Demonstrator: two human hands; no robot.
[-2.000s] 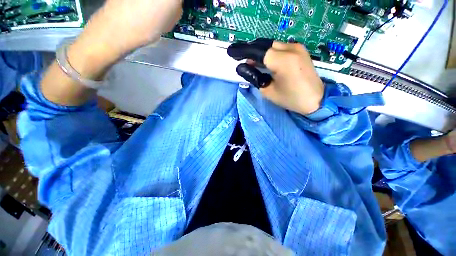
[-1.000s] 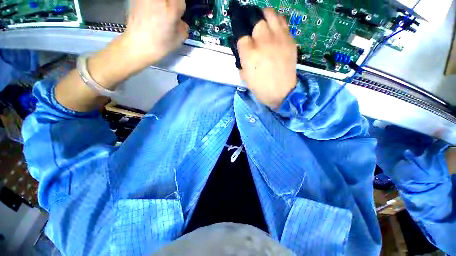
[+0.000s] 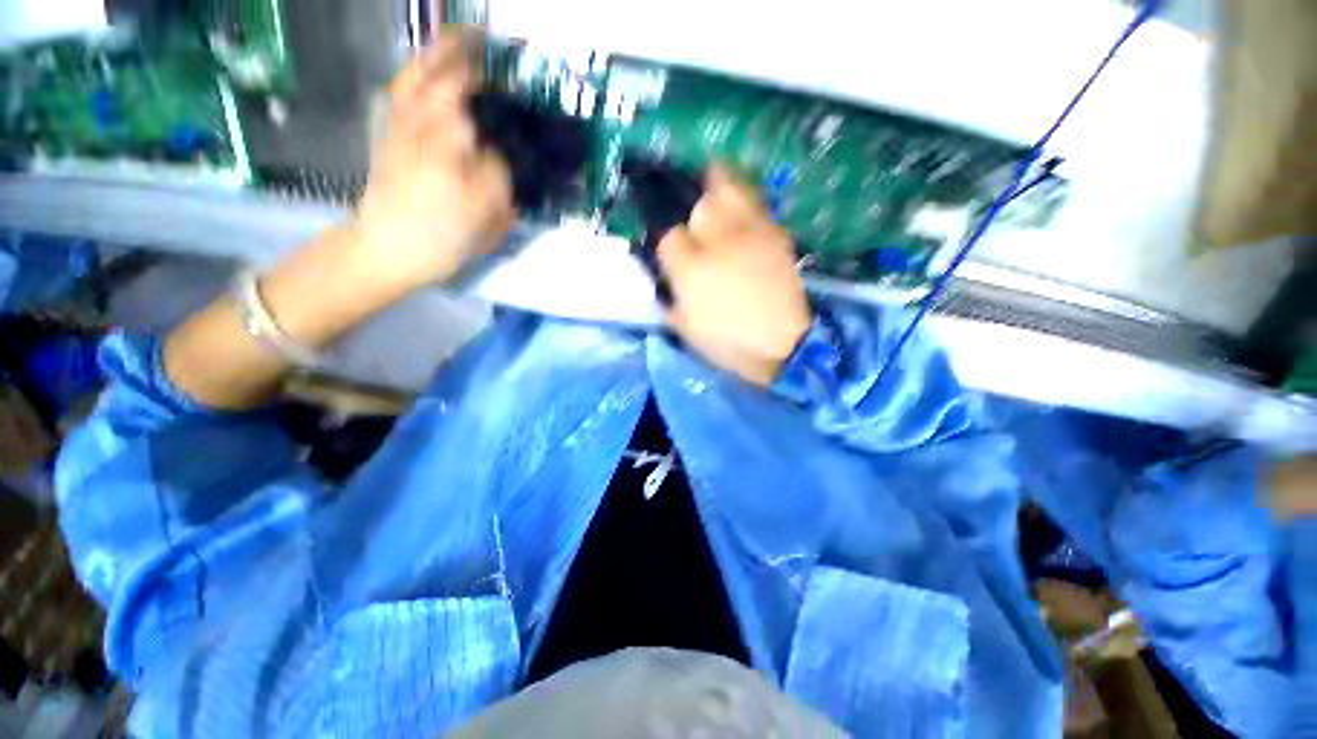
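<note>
A green printed circuit board with small blue parts lies in front of me, blurred by motion. My left hand is over the board's left part, with black finger cots on some fingers. My right hand is at the board's near edge, its black-covered fingers over the board. The two hands are a short distance apart. Blur and the finger cots hide whether either hand holds a part.
A second green board lies at the far left. A conveyor rail runs along the near side. A thin blue cord rises from my right wrist across the board. Another person's blue sleeve is at the right.
The view has shifted, so the board's far edge shows. My right hand has moved left from its position two seconds ago, nearer my left hand. The blue cord now crosses the board.
</note>
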